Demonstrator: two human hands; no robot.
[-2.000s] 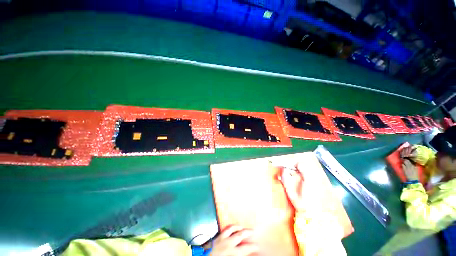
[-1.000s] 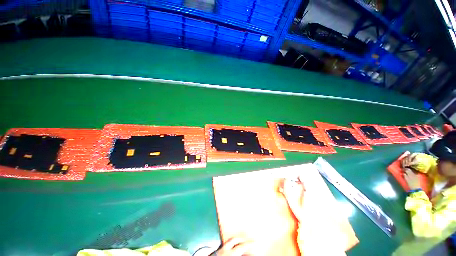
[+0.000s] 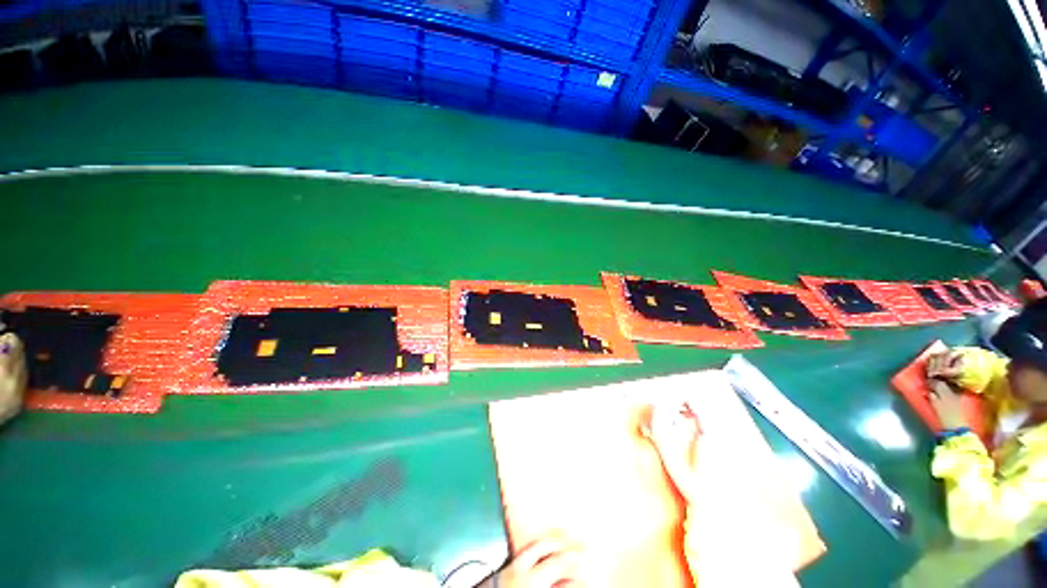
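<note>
A work mat [image 3: 597,459] lies in front of me, washed out to near white with orange edges. My right hand [image 3: 675,442] rests over its upper middle, fingers bent together. Glare hides any tool or piece at the fingertips. My left hand [image 3: 542,565] is at the mat's lower left, cut off by the bottom edge and overexposed; what it holds cannot be told. No board can be made out on the mat. A clear sheet with slanting rows of small dark pads [image 3: 333,505] lies left of the mat.
Black circuit boards [image 3: 316,347] on red bubble wrap [image 3: 427,327] line the green conveyor belt [image 3: 344,230] beyond the mat. A clear plastic strip [image 3: 817,446] lies right of the mat. A person in yellow [image 3: 970,477] works at far right. Another person's hand [image 3: 9,377] is at the left edge.
The view has tilted up since the first frame. The boards have shifted slightly left since the last one. Another person's hand has appeared at the left edge. My hands have barely moved since the last frame.
</note>
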